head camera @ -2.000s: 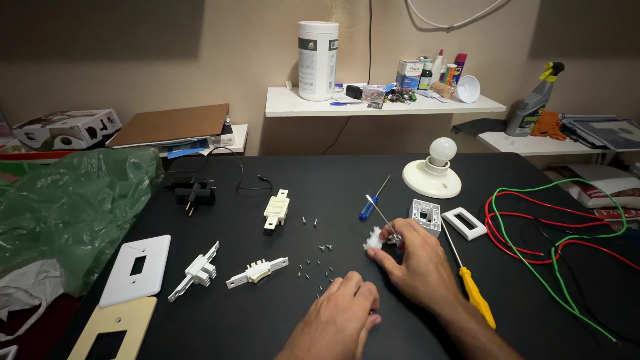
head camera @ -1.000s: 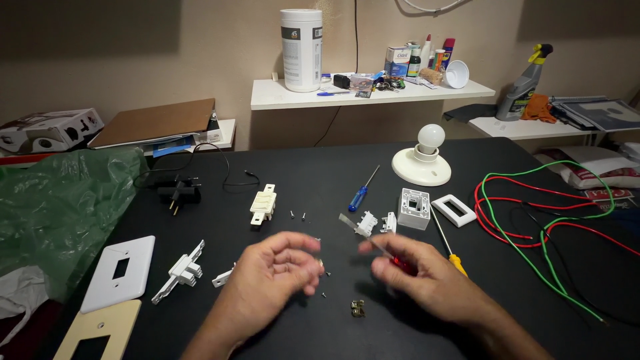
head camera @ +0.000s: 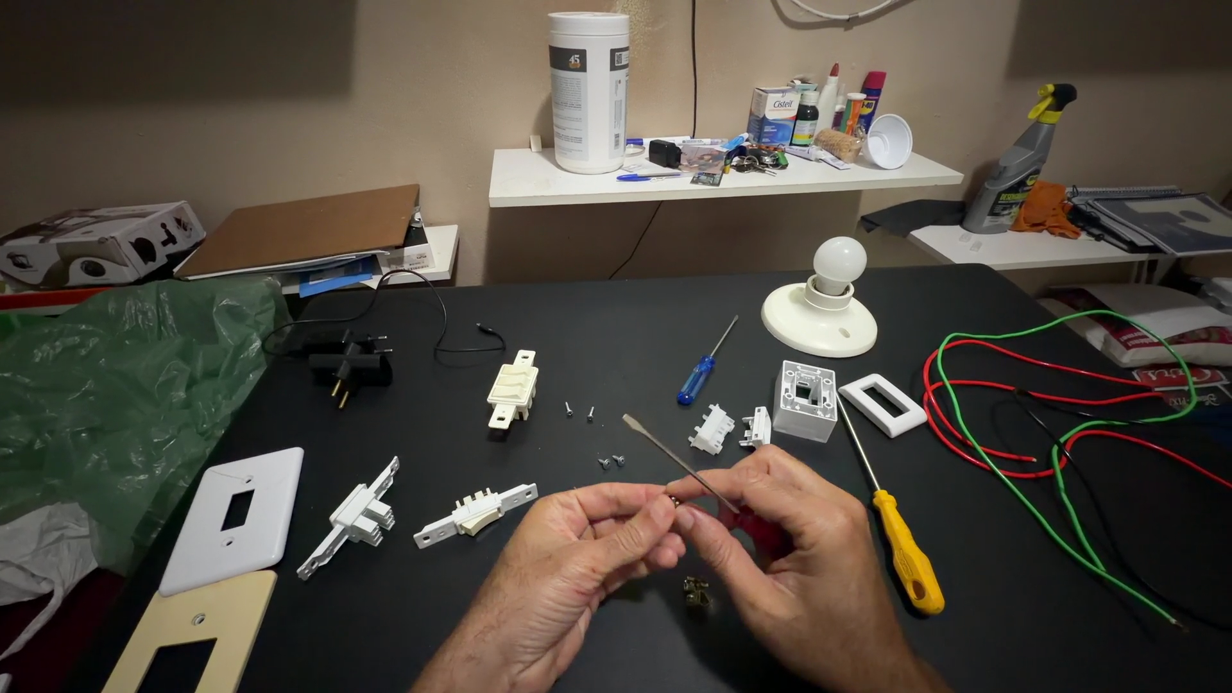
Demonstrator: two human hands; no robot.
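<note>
My left hand (head camera: 587,558) pinches a tiny metal part (head camera: 674,500) between thumb and fingertips. My right hand (head camera: 789,539) holds a red-handled flat screwdriver (head camera: 669,452), its blade pointing up and left, while its thumb and forefinger meet the left fingertips at the small part. On the black table below lie small brass-coloured metal pieces (head camera: 696,592). Beyond the hands are two white plastic switch parts (head camera: 712,429), a white surface-mount box (head camera: 806,399), a blue-handled screwdriver (head camera: 707,361) and several loose screws (head camera: 604,463).
Left are switch modules (head camera: 476,513), a white wall plate (head camera: 233,520), a beige plate (head camera: 226,621) and a black plug adapter (head camera: 348,366). Right are a white frame (head camera: 883,405), a yellow-handled screwdriver (head camera: 905,553), a bulb in its holder (head camera: 820,318) and red and green wires (head camera: 972,458).
Two seconds ago my right hand was at the white plastic part, which now lies free on the table. Since one second ago my hands, then apart, have come together at the fingertips.
</note>
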